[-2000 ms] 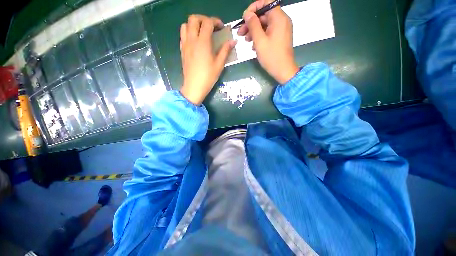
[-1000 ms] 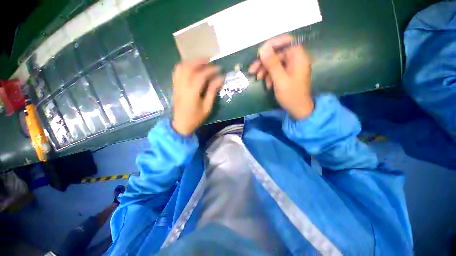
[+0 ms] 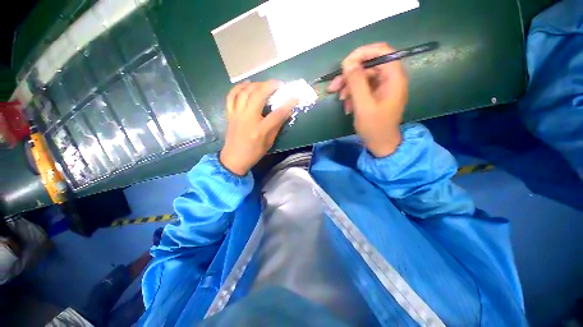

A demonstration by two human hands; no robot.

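Observation:
My right hand (image 3: 374, 92) holds black tweezers (image 3: 399, 55), their tip pointing left at the edge of a glaring white circuit board module (image 3: 295, 94). My left hand (image 3: 250, 124) has its thumb and fingers around the left side of the module on the green mat; glare hides the exact contact. Beyond the hands lies a long white release liner (image 3: 332, 22) with a beige-grey block of adhesive pieces (image 3: 244, 47) at its left end.
A clear blister tray (image 3: 118, 118) lies at the left. A yellow-orange tool (image 3: 46, 167) and a red block (image 3: 13, 124) are beyond it. A blue sleeve of another person (image 3: 559, 70) shows at the right edge.
My hands came down from the liner's adhesive block towards my body and now meet at the module. The tweezers stayed in my right hand. The whole adhesive block is uncovered.

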